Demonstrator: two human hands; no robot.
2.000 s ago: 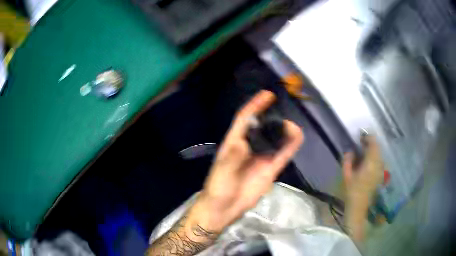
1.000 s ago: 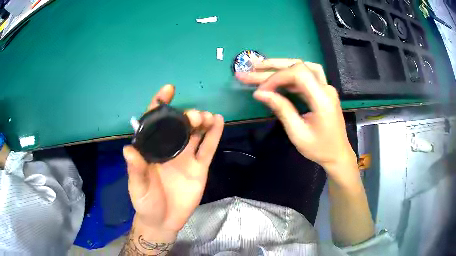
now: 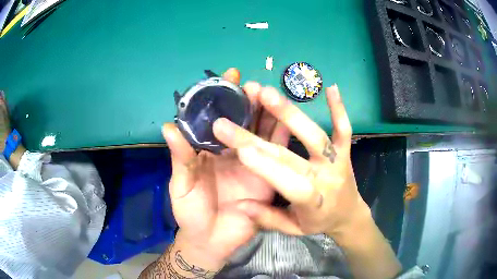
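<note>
My left hand [image 3: 204, 190] holds a round housing [image 3: 204, 117] up over the front edge of the mat, with fingers around its rim. The housing has a dark face, a silvery rim and small dark lugs. My right hand [image 3: 310, 174] is over it, fingers spread, with one fingertip at the housing's face; nothing is seen held in it. Some left fingers are hidden behind my right hand. A round circuit board [image 3: 302, 82], speckled silver, blue and gold, lies on the green mat [image 3: 136, 60] beyond my right hand.
A black foam tray [image 3: 386, 71] with square pockets holding round units is at the right. Small white scraps [image 3: 256, 25] lie on the mat. Another person's sleeve [image 3: 52, 212] is at the left, near a blue object [image 3: 128, 218] below the bench. A pale cabinet [image 3: 441, 196] is at the lower right.
The housing has moved up and right and now shows its silvery rim. My right hand has left the circuit board and come across to the housing. The view has shifted slightly.
</note>
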